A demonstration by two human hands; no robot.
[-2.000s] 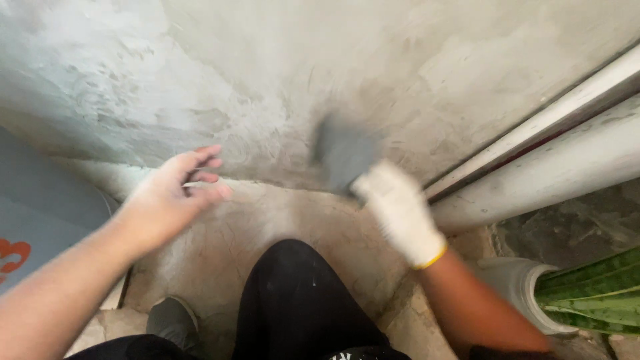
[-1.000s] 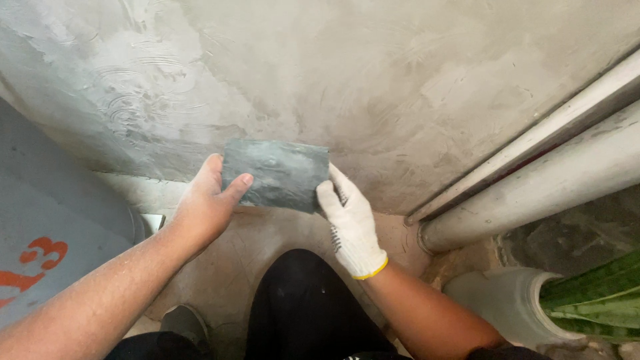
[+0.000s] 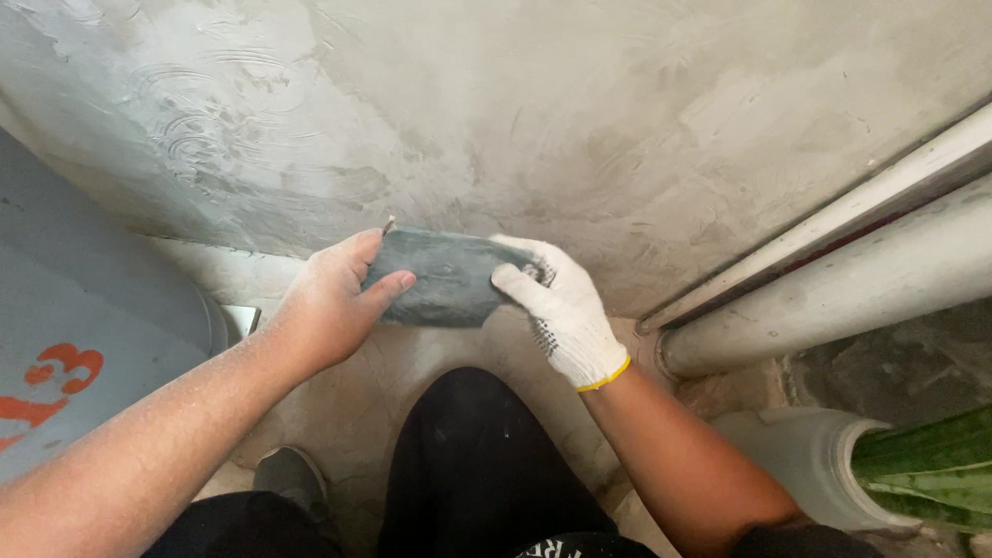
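A dark grey-green sheet, apparently sandpaper (image 3: 446, 279), spans the space between my hands, in front of the foot of a plastered wall (image 3: 496, 124). My bare, dusty left hand (image 3: 341, 298) grips its left end, thumb on the near face. At the other end, my right hand (image 3: 562, 310) wears a white knit glove with dark dots and a yellow cuff, and pinches the sheet between thumb and fingers. A small pale scrap or torn corner sticks up at the sheet's top left. Swirled marks show on the wall's upper left.
A grey drum or barrel (image 3: 101, 271) with orange painted marks stands at left. Pale pipes (image 3: 837, 271) run diagonally along the right side. Below them, a whitish pot (image 3: 814, 457) holds a green leafy plant (image 3: 930, 473). My knee (image 3: 473, 449) is close beneath the sheet.
Two seconds ago my right hand alone held the blurred sheet while my left hand was free. Since then my left hand has taken hold of the other end.
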